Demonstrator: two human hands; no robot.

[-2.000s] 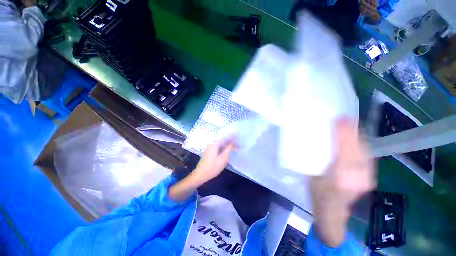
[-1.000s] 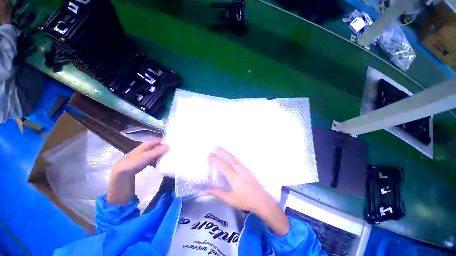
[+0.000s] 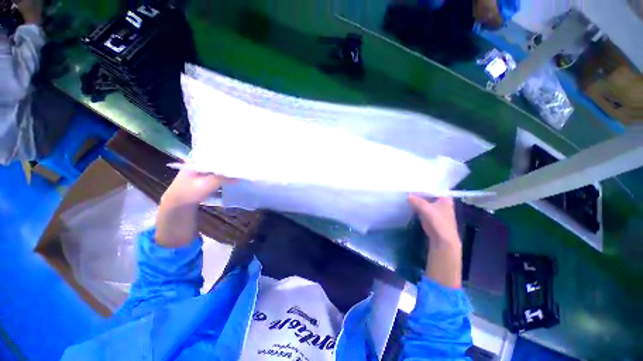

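Note:
A stack of white protective sheets (image 3: 310, 141) is held up off the green bench, tilted and fanned a little at the far side. My left hand (image 3: 189, 196) grips its near left corner. My right hand (image 3: 438, 218) grips its near right edge, with the thumb and fingertips at the sheets. The fingers under the stack are partly hidden. A dark flat panel (image 3: 488, 254) with a slot lies on the bench right of my right hand, partly covered by it.
Stacked black bracket frames (image 3: 137, 53) stand at the back left. One black frame (image 3: 532, 292) lies at right. A dark panel (image 3: 564, 187) on a pale sheet lies behind the white post (image 3: 578, 169). An open carton (image 3: 106, 233) with translucent sheets stands at left. Another person's sleeve (image 3: 20, 92) shows.
The sheets were flat near my lap and are now raised forward and tilted. My right hand has moved from the middle of the sheets to their right edge. The slotted panel is more covered.

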